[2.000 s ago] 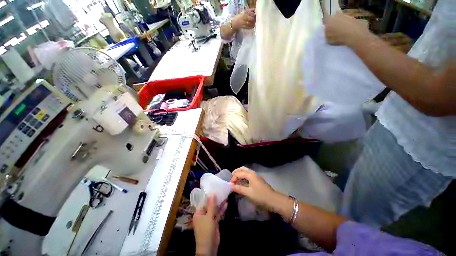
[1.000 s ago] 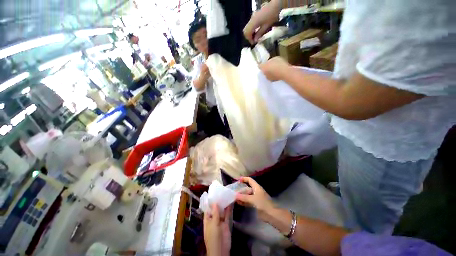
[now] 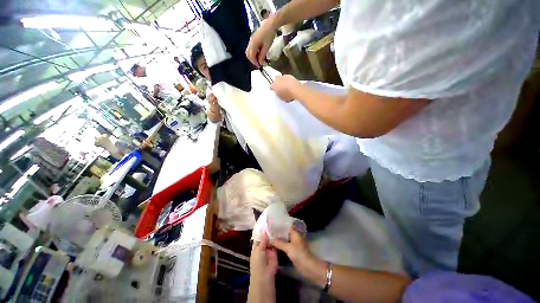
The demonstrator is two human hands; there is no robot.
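My left hand [image 3: 263,260] and my right hand [image 3: 294,251] are close together at the lower middle, both gripping a small white cut piece [image 3: 273,222]. The thin white cloth is bunched above my fingers. Beyond it a long cream garment [image 3: 278,148] hangs down, held near its top by a standing person's hands. A dark slim tool [image 3: 266,73] shows between that person's hands. A heap of cream cloth [image 3: 243,195] lies just behind the white piece.
A red plastic basket [image 3: 174,198] with small items stands on the table at left. The sewing machine [image 3: 112,260] and a fan [image 3: 86,219] are at lower left. A standing person [image 3: 426,106] fills the right. Another person is partly hidden behind a black garment [image 3: 230,44].
The view has swung up and right, so the machine bed's tools have left the picture. My hands have drawn closer together on the white piece. The standing person's hands have moved near the garment's top.
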